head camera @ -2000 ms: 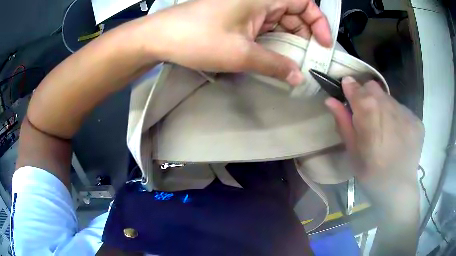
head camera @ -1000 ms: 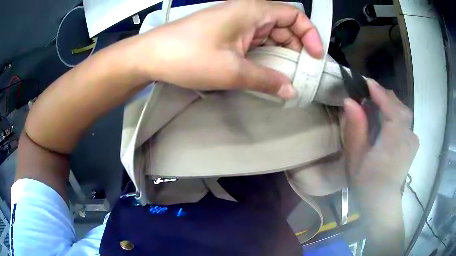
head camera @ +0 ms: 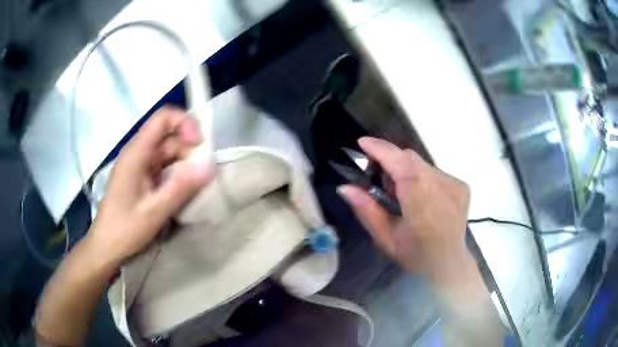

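The cream-beige handbag (head camera: 217,254) lies on the lap with its top open. A long beige handle (head camera: 198,95) loops up from its rim. My left hand (head camera: 152,179) pinches the handle near its lower end at the rim. My right hand (head camera: 417,203) holds dark thread snips (head camera: 369,183), with the blades pointing up-left, to the right of the bag and apart from it. Blue shiny hardware (head camera: 323,240) shows at the bag's right end. The picture is blurred; no needle or thread can be made out.
A white-edged table (head camera: 434,81) runs down the right side, with a dark cable over it. A green-and-white cylindrical thing (head camera: 542,78) is at the upper right. A large white sheet or surface (head camera: 129,74) lies behind the bag. Dark items are beyond the bag.
The view has swung to the right. The snips in my right hand have moved away from the handle end. The bag now shows lower and further left, its blue hardware visible. My left hand still holds the handle.
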